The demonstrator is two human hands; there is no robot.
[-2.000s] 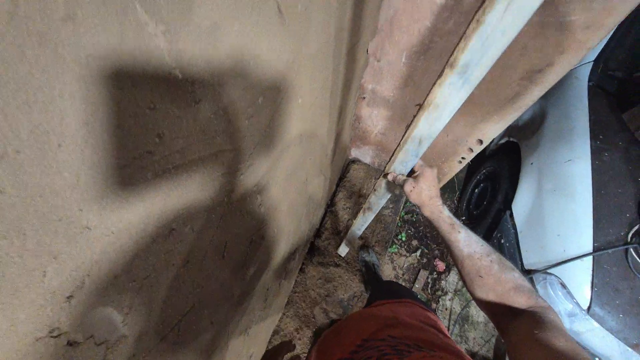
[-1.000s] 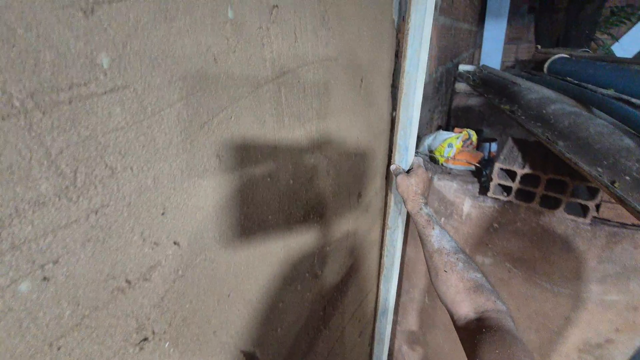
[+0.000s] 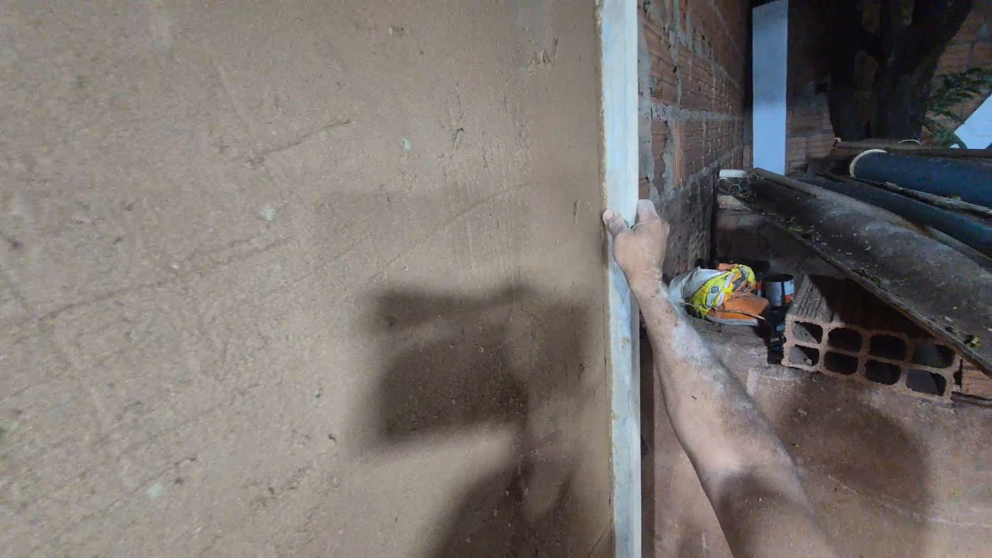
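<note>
A long, straight bar, whitish and smeared, its material not plain [image 3: 622, 139], stands upright along the edge of a plastered wall [image 3: 310, 232]. My right hand [image 3: 640, 240] grips it a little above mid-view, the thumb on its left edge and the fingers around the right. Dust or dried mortar coats the hand and forearm. The bar runs out of view at top and bottom. My left hand is out of view. A dark shadow falls on the plaster to the left of the bar.
Beyond the bar runs a bare brick wall [image 3: 697, 101]. At the right, a hollow clay brick [image 3: 872, 341], a yellow and orange bag [image 3: 722, 294] and a can [image 3: 777, 290] rest on a ledge, near a dusty sheet [image 3: 883, 248] and blue pipes [image 3: 930, 174].
The bar, slanted in the oldest view with its lower end near the ground, now appears upright at the wall's edge. My right hand remains on it. The view has swung up from the ground.
</note>
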